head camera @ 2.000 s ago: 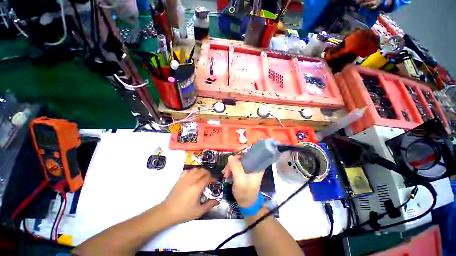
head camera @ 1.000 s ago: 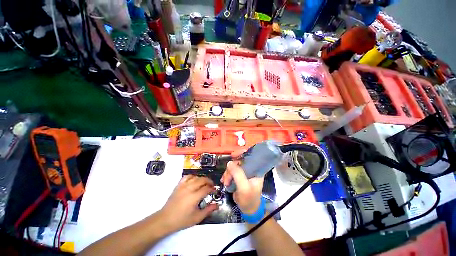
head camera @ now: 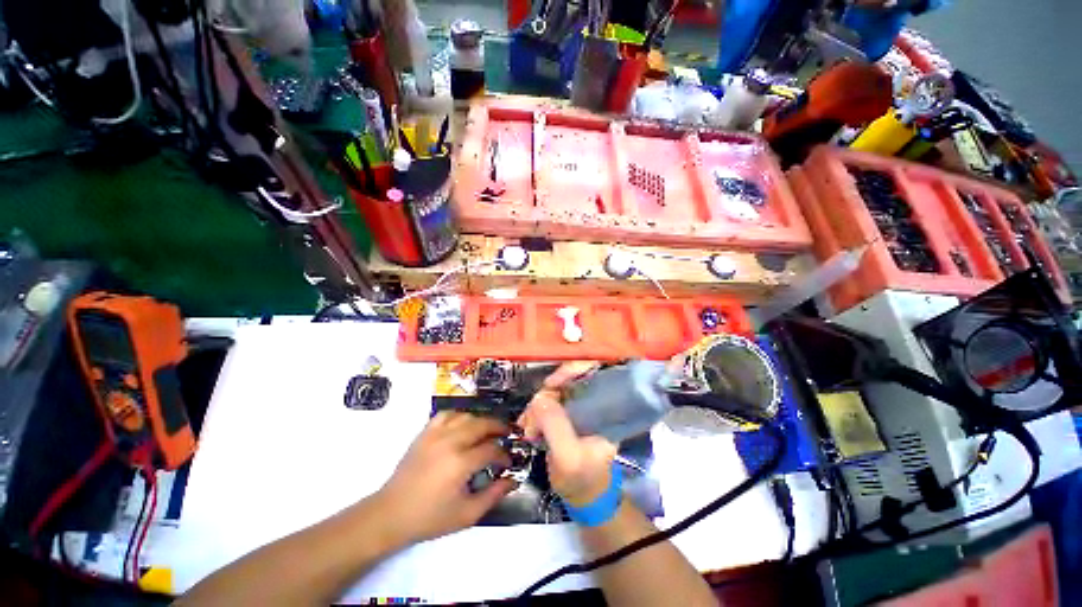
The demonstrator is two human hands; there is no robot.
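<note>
My right hand point(head camera: 575, 448) grips the grey electric screwdriver point(head camera: 617, 401), which is tilted with its tip end toward the small unit; its black cable runs from the right end. My left hand point(head camera: 449, 474) holds the small black and silver unit point(head camera: 484, 478) on the black work mat point(head camera: 513, 508). Fingers hide much of the unit and the screwdriver's tip. Another small dark unit point(head camera: 367, 391) lies on the white sheet to the left. One more unit point(head camera: 491, 376) lies behind my hands, in front of the red tray.
A narrow red parts tray point(head camera: 617, 328) lies behind the mat, with a larger compartment tray point(head camera: 641, 231) beyond it. An orange multimeter point(head camera: 128, 377) stands left. A round whitish tub point(head camera: 733, 382) is right of the mat, near a white vented box point(head camera: 892, 457) and black square frame point(head camera: 1003, 364).
The screwdriver's angle has shifted and it now lies flatter than two seconds ago. The cable loop has moved to the lower right. My left hand stays on the unit.
</note>
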